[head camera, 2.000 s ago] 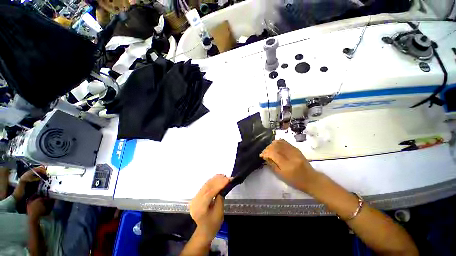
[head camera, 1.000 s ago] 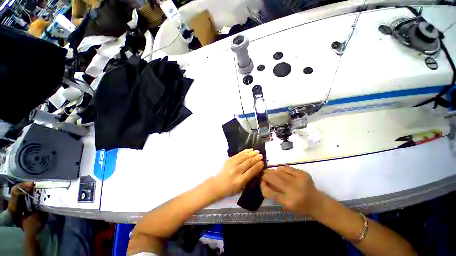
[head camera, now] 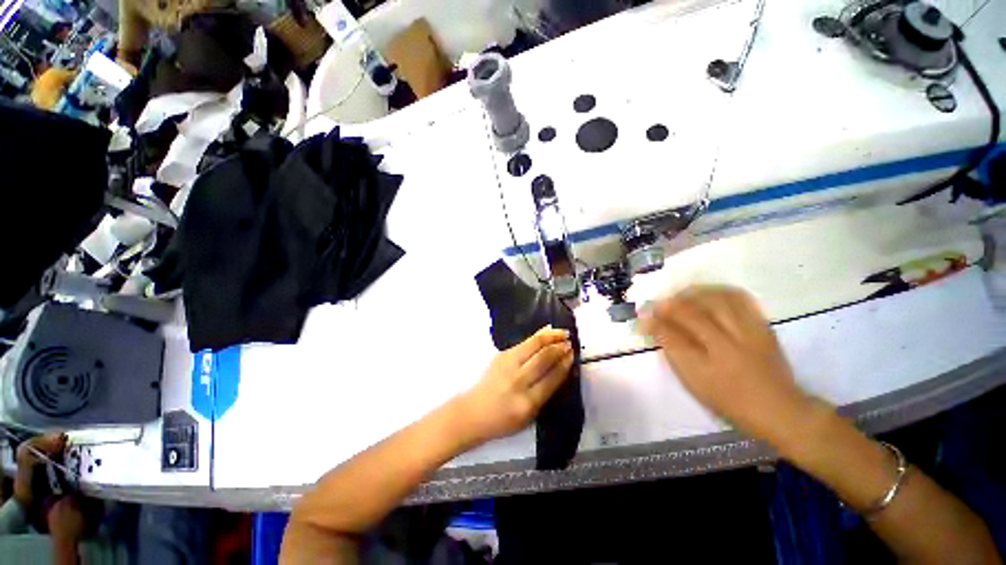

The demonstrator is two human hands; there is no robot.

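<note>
A black cut piece (head camera: pixel 560 414) lies on the white table, its upper end at the needle area (head camera: pixel 565 289) of the white sewing machine head (head camera: pixel 761 132). My left hand (head camera: pixel 527 381) rests on the piece just below the needle, fingertips on its right edge. My right hand (head camera: pixel 712 337) is off the cloth, to the right of the needle area, slightly blurred; I see nothing in it, and its fingertips are near the round metal fitting. The shiny guard (head camera: pixel 550 226) stands above the needle.
A stack of black pieces (head camera: pixel 270 237) lies left of the machine. A grey box (head camera: pixel 83 364) and a small black switch (head camera: pixel 180 440) are at the left. Snips (head camera: pixel 918 273) lie on the bed at right. Another person's hands (head camera: pixel 42 452) show at lower left.
My right hand has let go of the cloth and moved right and up beside the needle area. My left hand has come onto the piece near the needle. The view has shifted.
</note>
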